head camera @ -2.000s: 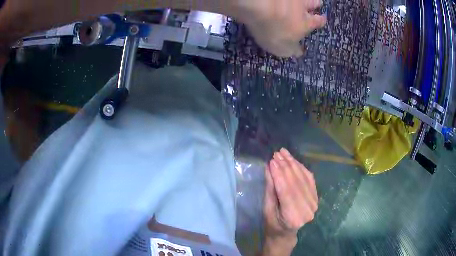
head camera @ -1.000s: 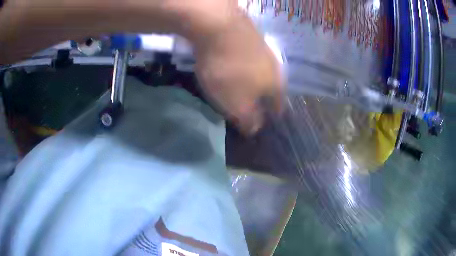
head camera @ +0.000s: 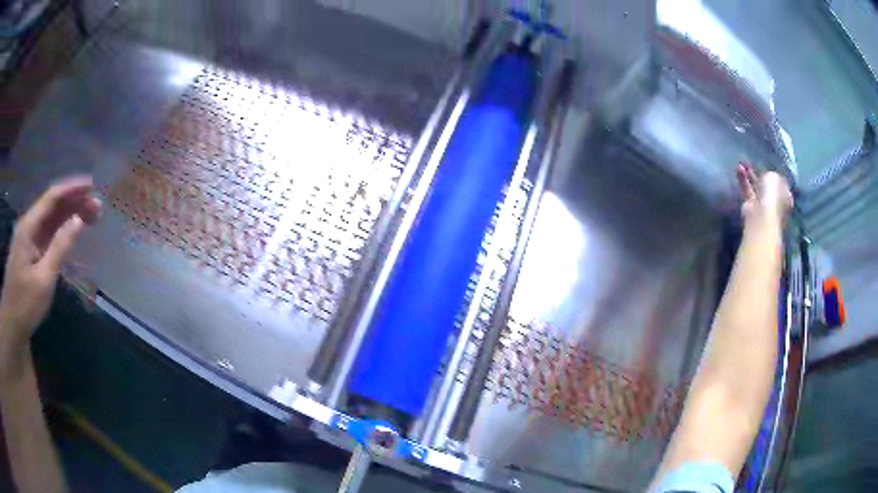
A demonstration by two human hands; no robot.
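Observation:
A patterned sheet (head camera: 202,197) with rows of small coppery parts lies flat on the silver metal table (head camera: 91,125), left of the blue roller (head camera: 433,231). More coppery parts (head camera: 587,385) lie right of the roller. The roller and thin metal bars cross the table between them. My left hand (head camera: 43,246) is above the front left edge, fingers apart and empty. My right hand (head camera: 763,195) is at the table's far right end, beside a glossy, pale surface. It is small and blurred, so whether it grips anything cannot be seen.
A silver rail (head camera: 183,361) with blue fittings (head camera: 385,438) runs along the curved front edge. A metal arm (head camera: 353,474) hangs from it. An orange-ended item (head camera: 833,301) is beyond the right end. More blue shows at the lower right edge. The dark green floor has a yellow line.
The view has swung from my lap to the table and blue roller. The dark sheet and yellow bag seen earlier are out of view. My hands are now wide apart.

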